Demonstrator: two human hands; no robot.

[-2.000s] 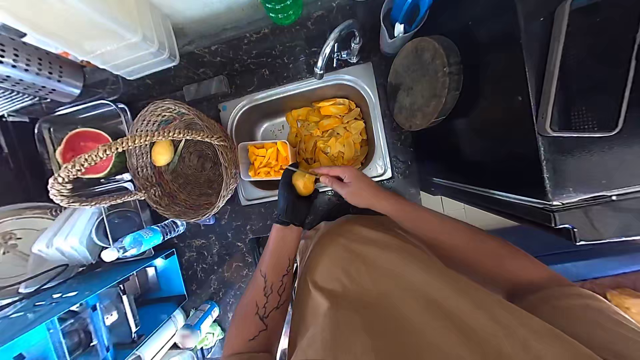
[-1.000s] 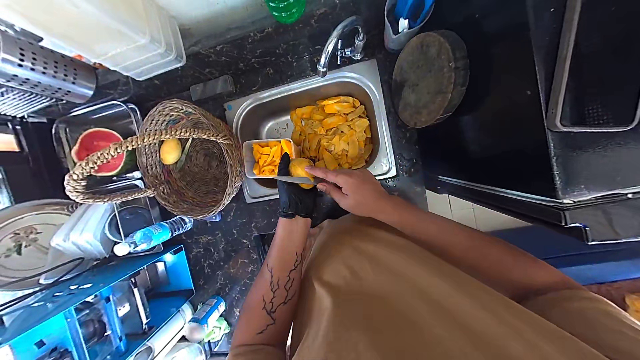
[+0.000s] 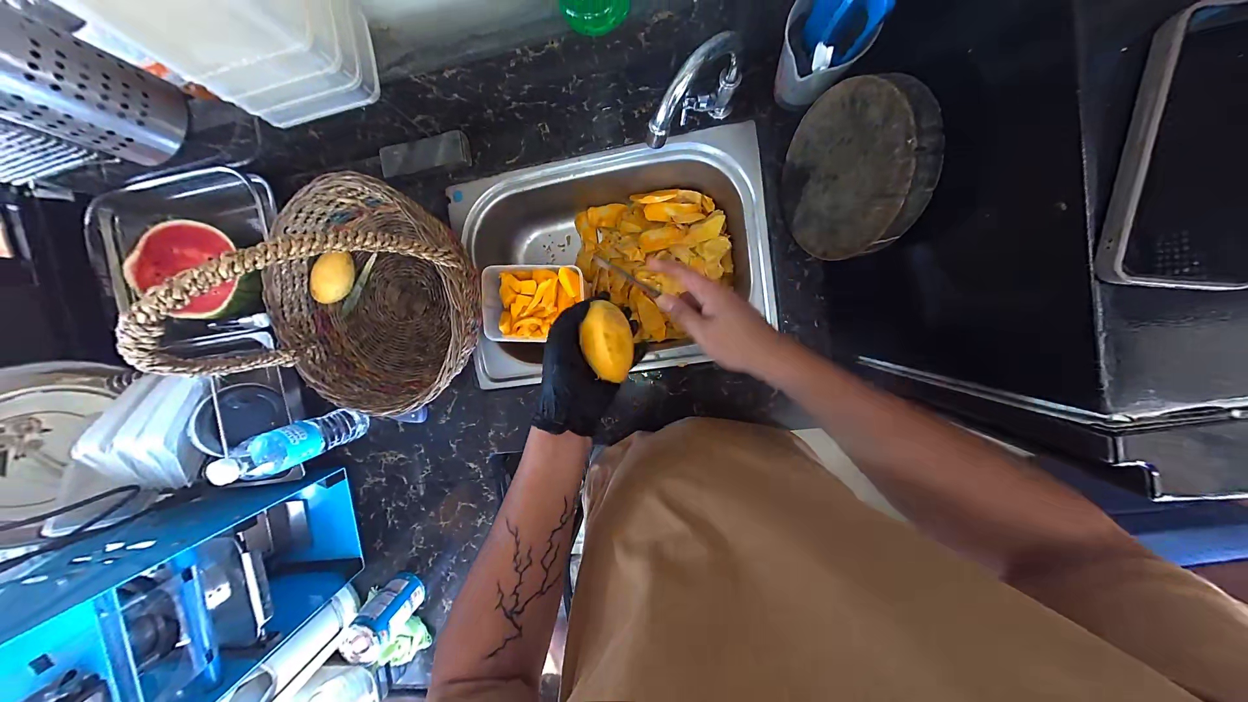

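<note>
My left hand (image 3: 575,375), in a black glove, holds a yellow mango (image 3: 606,341) at the near edge of the steel sink (image 3: 541,210). My bare right hand (image 3: 717,317) is over the sink with a knife (image 3: 627,277) in its fingers, its blade pointing up and left. The knife and the mango are apart. Below the knife lies a heap of yellow mango peels (image 3: 673,234). A white square container (image 3: 492,310) with cut mango pieces (image 3: 531,302) stands at the sink's left side, just beyond my gloved hand.
Left of the sink stands a woven basket (image 3: 429,361) with one mango (image 3: 331,278) inside. Beyond it a watermelon half (image 3: 180,265) lies in a clear tray. A faucet (image 3: 692,83) rises behind the sink. A round wooden board (image 3: 848,166) and a black stove surface are at the right.
My right hand has moved away from the mango, out over the peels, and the knife now shows clearly. The mango stays in my left hand.
</note>
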